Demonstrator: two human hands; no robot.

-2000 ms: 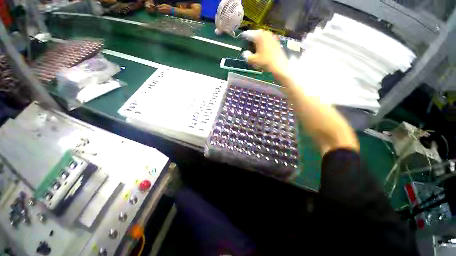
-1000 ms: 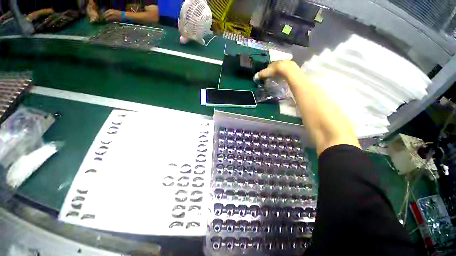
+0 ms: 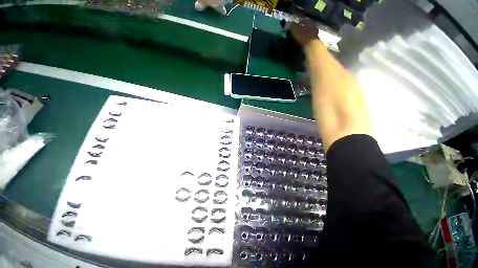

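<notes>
My right hand (image 3: pixel 304 32) reaches to the far side of the bench, dark and blurred in shadow; whether it holds anything cannot be told. My right forearm crosses over the right part of the clear blister tray (image 3: pixel 280 178), which holds rows of shiny parts and is partly hidden by the sleeve. Left of the tray, touching or nearly touching it, lies the white foam sheet (image 3: pixel 141 178) with thin dark curved parts in rows near its left and right sides. My left hand is not in view.
A phone (image 3: pixel 263 87) lies behind the tray on the green bench mat (image 3: pixel 131 47). A stack of white sheets (image 3: pixel 419 84) stands at the right. Plastic bags (image 3: pixel 15 125) lie at the left edge. A box with a red edge (image 3: pixel 458 241) shows at lower right.
My right hand has moved farther back, away from the clear plastic item beside the phone. The view has come closer over the sheet and tray, and the fan has mostly left the picture.
</notes>
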